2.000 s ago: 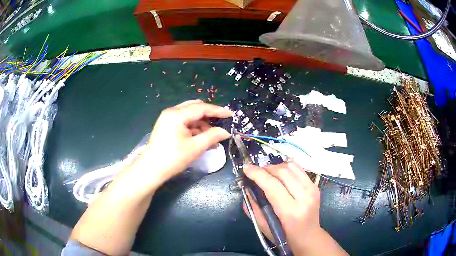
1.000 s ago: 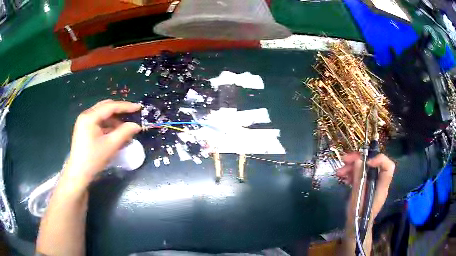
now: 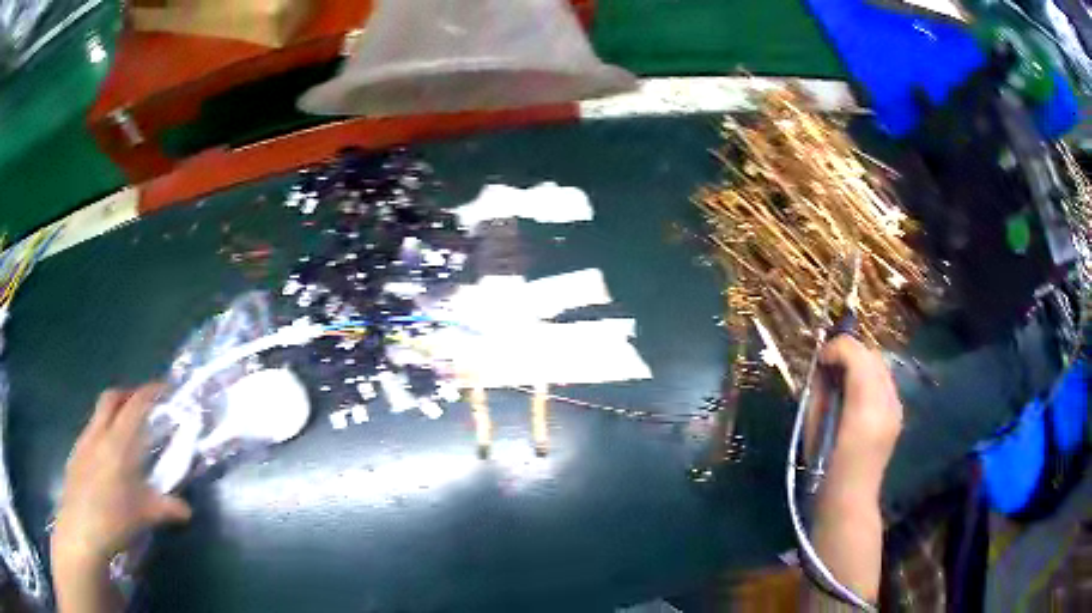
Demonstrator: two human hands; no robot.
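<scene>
My left hand [image 3: 114, 485] is bare and blurred at the lower left, thumb and fingers spread at the edge of the bagged white cable [image 3: 176, 449]. Whether it touches the bag is unclear. The round white fitting [image 3: 264, 405] lies beside it. Blue and yellow lead wires [image 3: 395, 326] run right from the cable over small black connectors [image 3: 371, 246] and onto white tape strips [image 3: 563, 350]. My right hand [image 3: 856, 401] is closed around the soldering iron [image 3: 845, 321], its tip over the pile of copper-coloured parts [image 3: 802, 204].
A fume hood [image 3: 467, 60] hangs at the top centre. A red-brown stand [image 3: 180, 84] with a cardboard box [image 3: 228, 18] is behind. Two brass-coloured legs [image 3: 540, 419] show below the tape. A thin dark strand runs right from them. Blue cloth-like material hangs at the right.
The view has swung right. My left hand has let go near the wire ends and moved down left to the cable. The iron has moved right, from the wires to the copper-coloured pile.
</scene>
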